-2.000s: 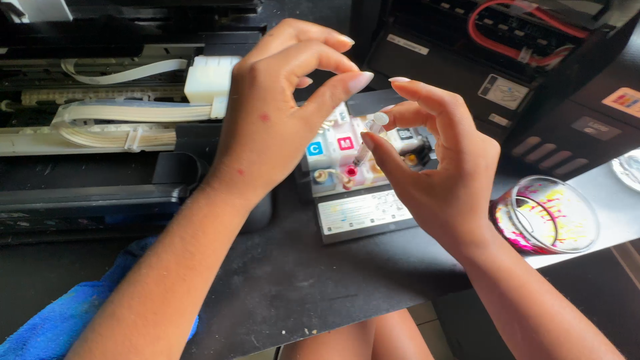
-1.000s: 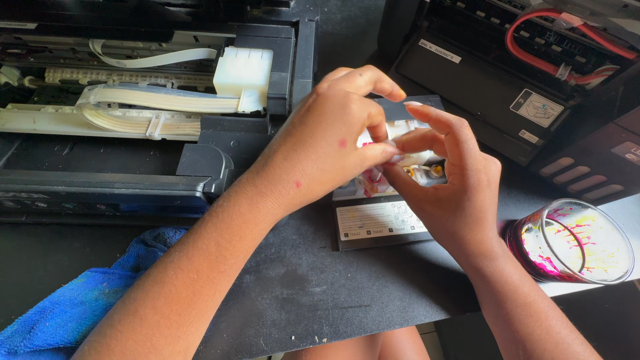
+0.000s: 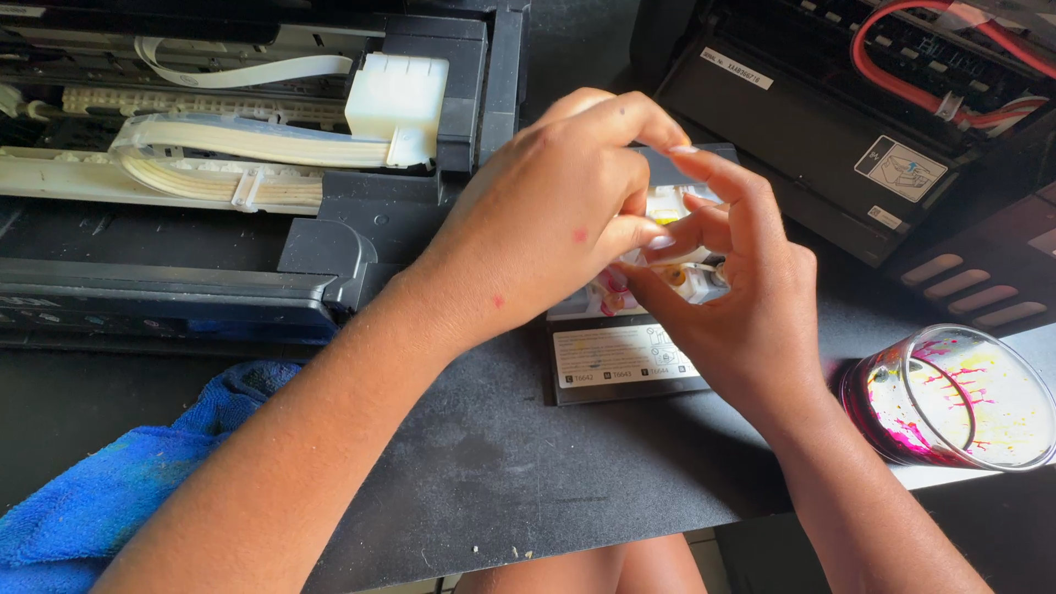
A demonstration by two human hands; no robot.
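Observation:
An ink tank unit (image 3: 615, 297) with a pink port and an amber port lies on the black table, its labelled black flap (image 3: 610, 363) towards me. Over its middle, my left hand (image 3: 561, 198) reaches in from the left with thumb and fingers bent together. My right hand (image 3: 734, 272) meets it from the right, the fingertips of both hands close together. The fingers cover much of the unit, and whether either hand pinches a small part there cannot be seen.
At the left stands an opened printer (image 3: 396, 206) with white ink tubes (image 3: 264, 148) and a white block. A blue cloth (image 3: 165, 462) lies below it. An ink-stained clear cup (image 3: 949, 404) is at the right, below another black printer body (image 3: 808, 124) with a red cable.
The gap between my hands has narrowed since two seconds ago, when a small clear part showed at my right fingertips. That part is now hidden. The view has shifted somewhat.

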